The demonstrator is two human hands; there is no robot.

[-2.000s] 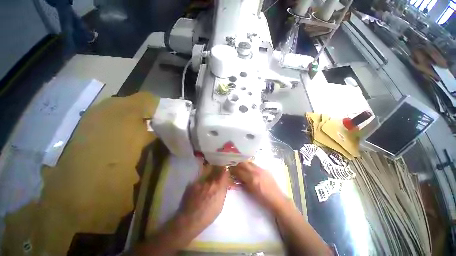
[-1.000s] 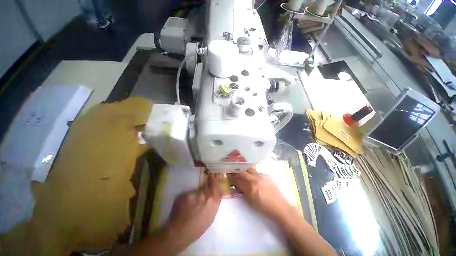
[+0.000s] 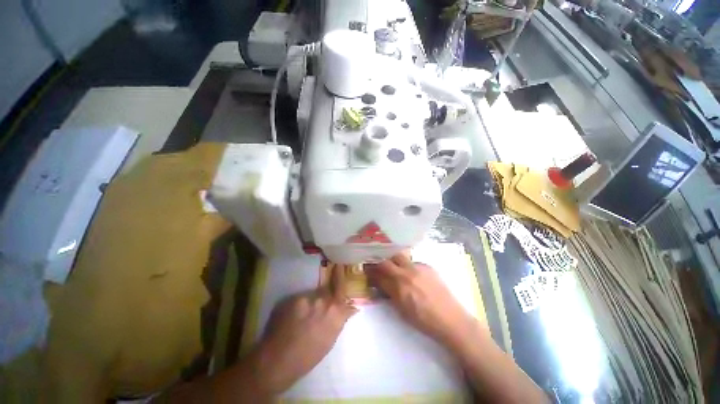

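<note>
A small tan panel [image 3: 359,286] lies flat on the white template [image 3: 371,355], inside a red outline, under the head of the white sewing machine [image 3: 371,197]. My left hand [image 3: 312,319] rests on the template, its fingertips at the panel's left edge. My right hand [image 3: 406,288] is at the panel's right side, fingers bent over a small dark thing that is too unclear to name. The machine head hides the needle area and the panel's far edge.
A tan heap [image 3: 150,268] lies on the left beside white sheets [image 3: 67,189]. On the right are small white labels [image 3: 541,290], a tan stack [image 3: 541,197], a red and black item [image 3: 572,170], a tilted screen [image 3: 647,177] and long thin strips [image 3: 631,308].
More of the tan panel shows between my hands. My left hand has shifted to the panel's left edge, and my right hand stays at its right side. The camera view has shifted slightly.
</note>
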